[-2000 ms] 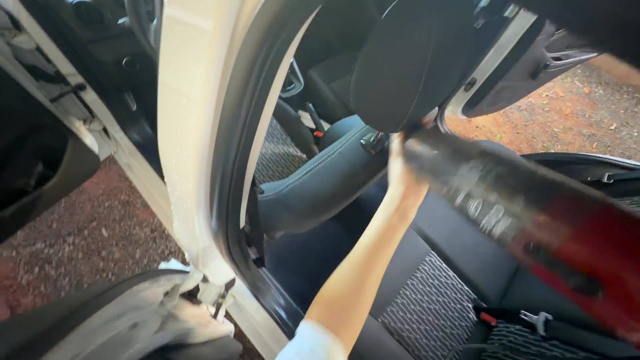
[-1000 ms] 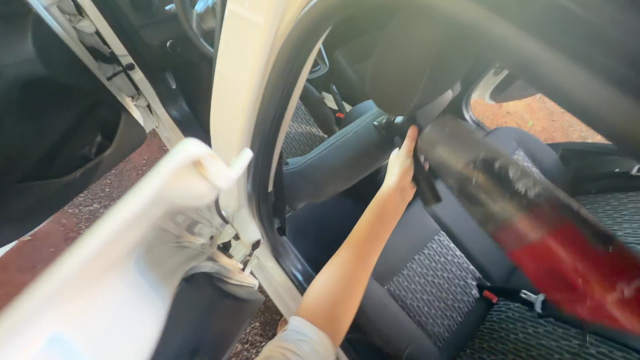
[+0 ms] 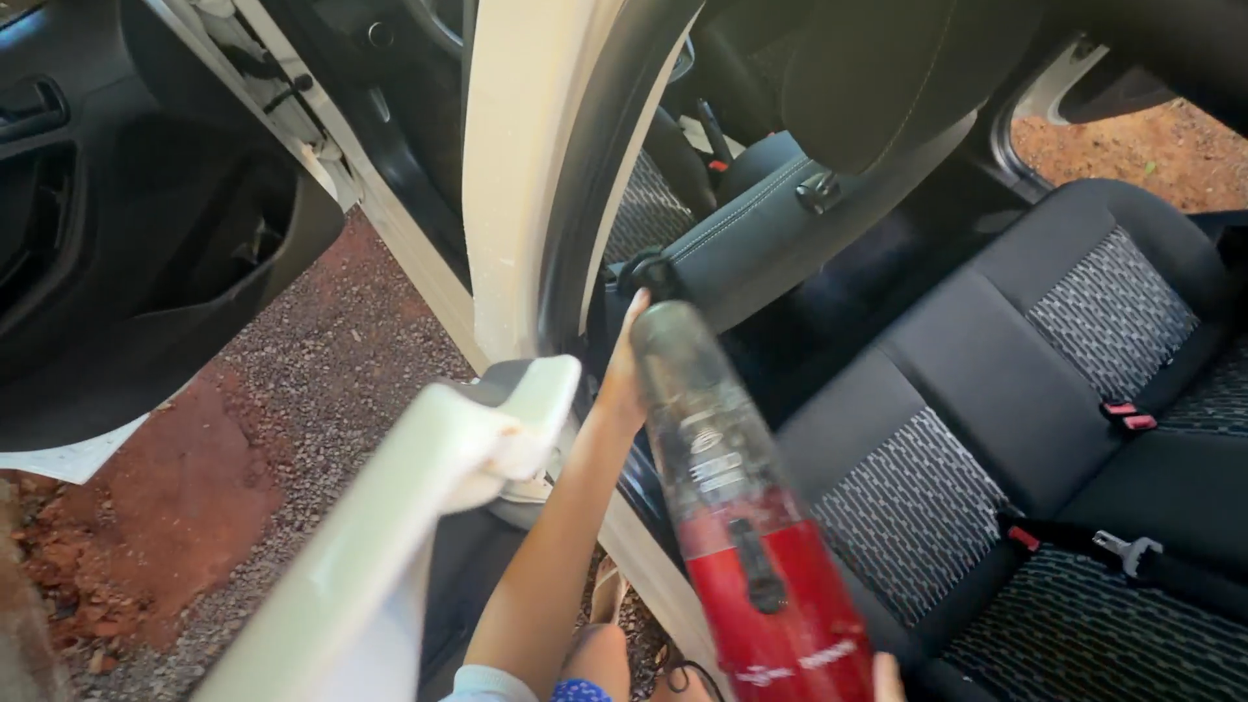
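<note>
A red handheld vacuum cleaner (image 3: 780, 575) with a clear, dusty dust cup (image 3: 702, 419) points up and away from me. My left hand (image 3: 629, 356) reaches to its front end, beside the dark nozzle (image 3: 655, 276), close to the door pillar and the front seat's backrest; the dust cup partly hides its fingers, so its grip is unclear. At the bottom edge, fingers of my right hand (image 3: 885, 678) lie against the side of the red body. The rest of that hand is out of frame.
The white rear door frame (image 3: 390, 487) stands open at lower left, the black front door panel (image 3: 146, 244) beyond it. A white pillar (image 3: 517, 175) rises centrally. The patterned rear seat (image 3: 916, 507), with a belt tongue (image 3: 1129, 551) and red buckles, fills the right. Gravel (image 3: 331, 322) lies below.
The vacuum and my left hand have moved down and left, from near the front headrest to beside the door pillar. Fingers of my right hand now show at the bottom edge.
</note>
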